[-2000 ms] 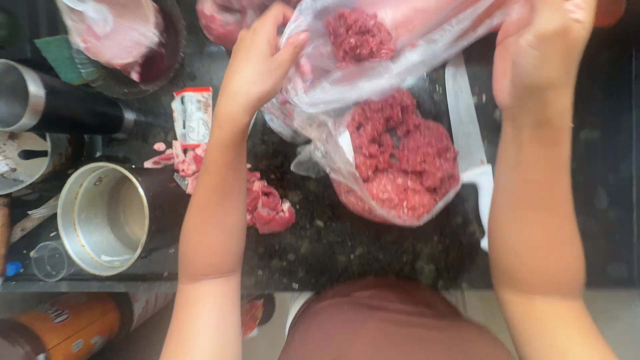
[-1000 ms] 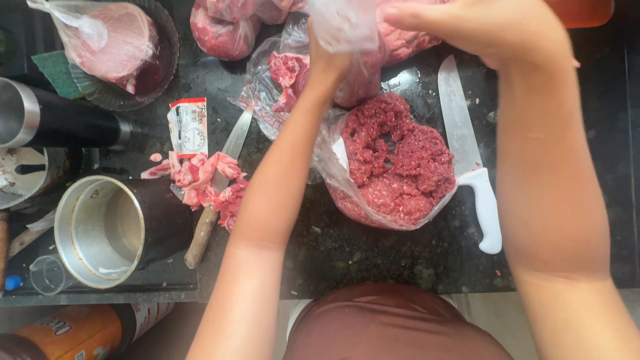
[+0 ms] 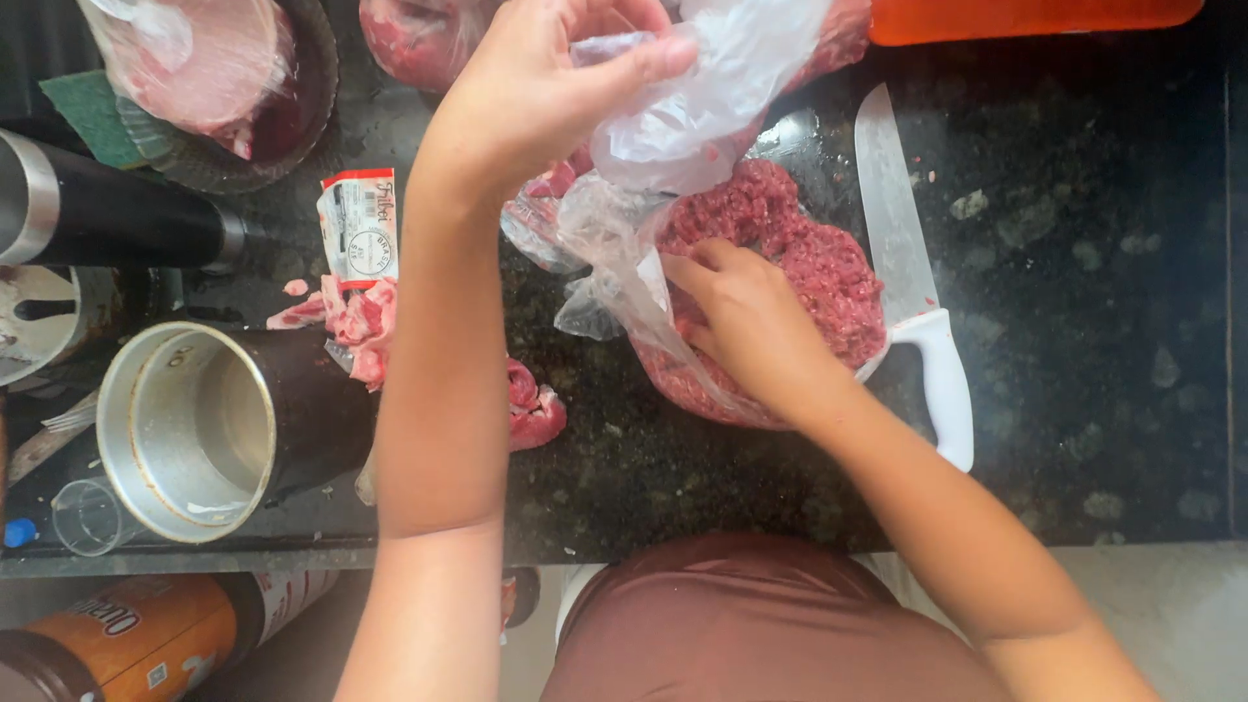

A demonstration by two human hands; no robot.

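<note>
My left hand [image 3: 565, 93] holds up a thin clear plastic bag [image 3: 682, 117], its thumb and fingers pinched on the film. Below it lies an open bag of ground meat [image 3: 819, 263] on the dark stone counter. My right hand [image 3: 751, 322] rests in that bag, fingertips against the meat near the film at its left side; whether it grips any meat cannot be told. A knife with a white handle [image 3: 946, 385] lies just right of the meat, blade pointing away from me. Meat trimmings [image 3: 366, 327] and a printed label [image 3: 359, 229] lie left of my left forearm.
An aluminium pot [image 3: 185, 434], a small clear cup [image 3: 88, 517] and a black cylindrical container [image 3: 107, 200] stand at the left. Bagged meat [image 3: 210, 73] sits in a glass dish at the upper left, beside a green scouring pad [image 3: 93, 117]. An orange-red object [image 3: 1024, 19] lies at the top right.
My right hand has come down from the top of the view into the ground meat. My left hand still holds plastic film. The ground meat seen inside the raised bag two seconds ago no longer shows there.
</note>
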